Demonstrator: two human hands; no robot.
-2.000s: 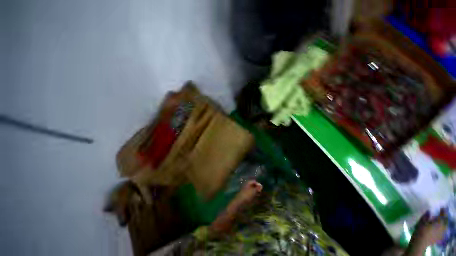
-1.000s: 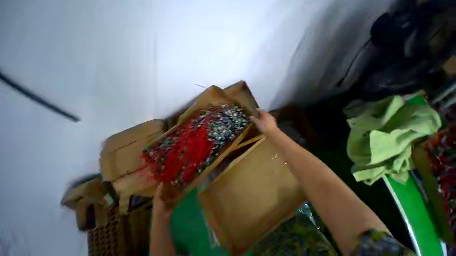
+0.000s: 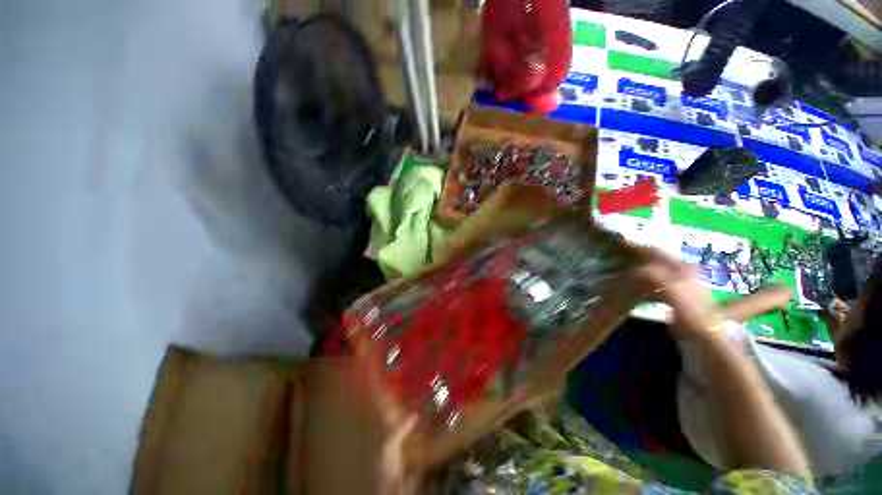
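A shallow cardboard tray [image 3: 542, 379] full of small circuit boards and red lead wires is held in front of me, tilted and motion-blurred. My right hand [image 3: 675, 290] grips its right end. My left hand [image 3: 395, 449] is at its lower left side, blurred and partly cut off by the tray. A second cardboard tray [image 3: 578, 145] of circuit boards stands on the bench behind the held one, which overlaps its near edge. A pale green cloth [image 3: 410, 218] lies crumpled beside that second tray.
A bench [image 3: 629, 104] covered with printed sheets runs to the right, with a black object [image 3: 718, 170], small loose parts and a red bag-like item [image 3: 527, 48] on it. Another person [image 3: 822, 387] sits at the right. A black fan [image 3: 314, 116] stands by the wall; an open carton [image 3: 218, 425] is lower left.
The tray in my hands has come away from the cartons by the wall and moved right, up to the bench. The view has turned toward the bench, and the other person now shows.
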